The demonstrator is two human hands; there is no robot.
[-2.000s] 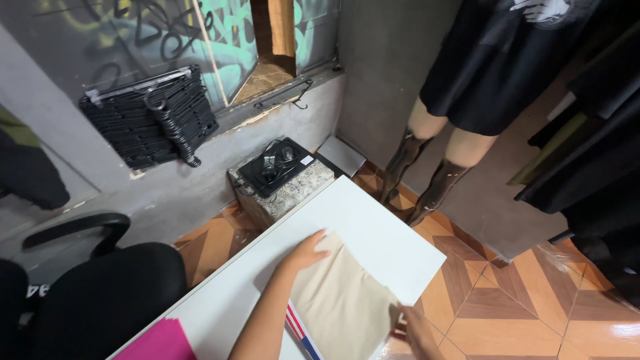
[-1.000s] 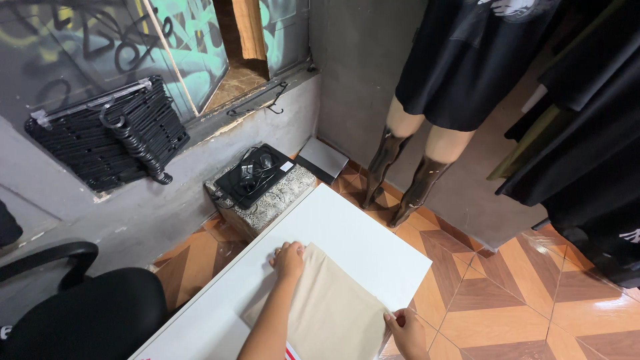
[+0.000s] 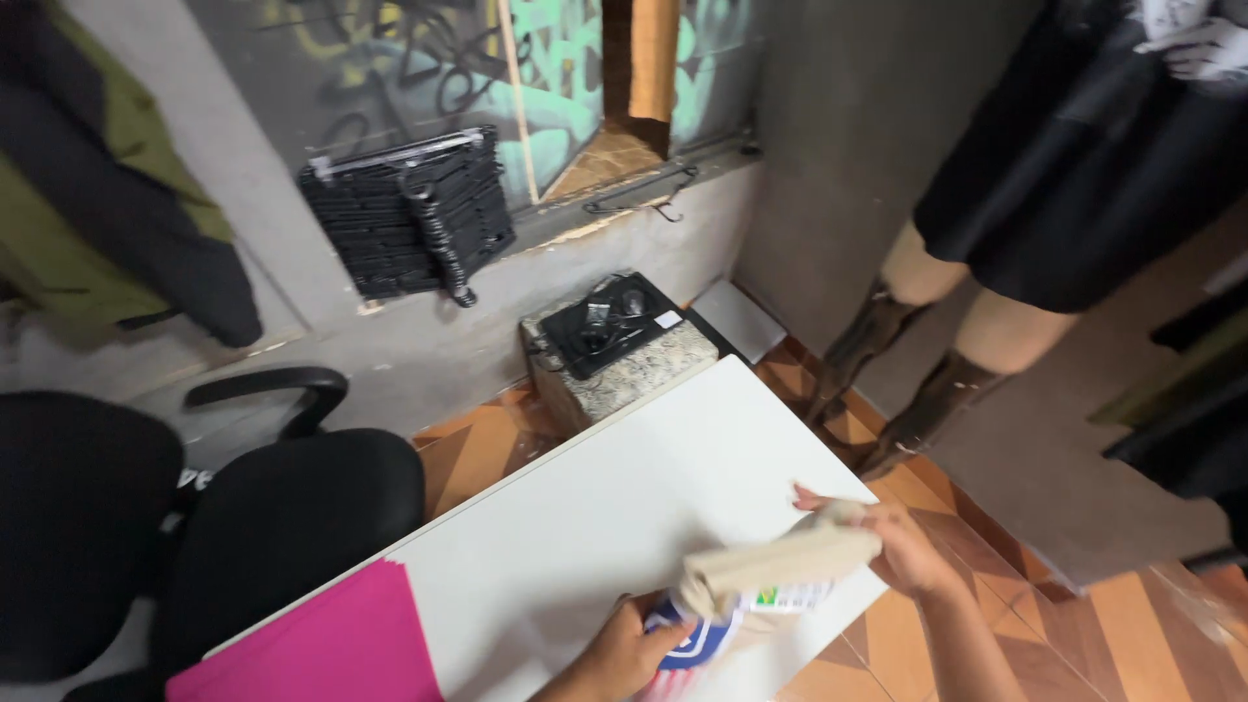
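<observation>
Between my two hands, a beige cloth [image 3: 780, 561] is bunched and lifted over the white tabletop [image 3: 585, 487]; it is blurred. My left hand [image 3: 634, 643] grips its lower left side, beside a blue, white and red printed part [image 3: 697, 639]. At the other end, near the table's right corner, my right hand [image 3: 892, 536] holds the cloth, with one finger stretched out. Whether the printed part is a bag or a sheet cannot be told.
Magenta sheets [image 3: 322, 639] lie at the table's lower left. A black office chair [image 3: 302, 526] stands left of it. Beyond the far edge is a stone-patterned block [image 3: 643, 375] bearing a black device [image 3: 609, 322]. Mannequin legs [image 3: 926, 390] stand at right, black hangers [image 3: 409, 214] hang on the wall.
The beige cloth lay flat on the table one second ago; now it is bunched and raised, and the printed part shows more. The view has turned left.
</observation>
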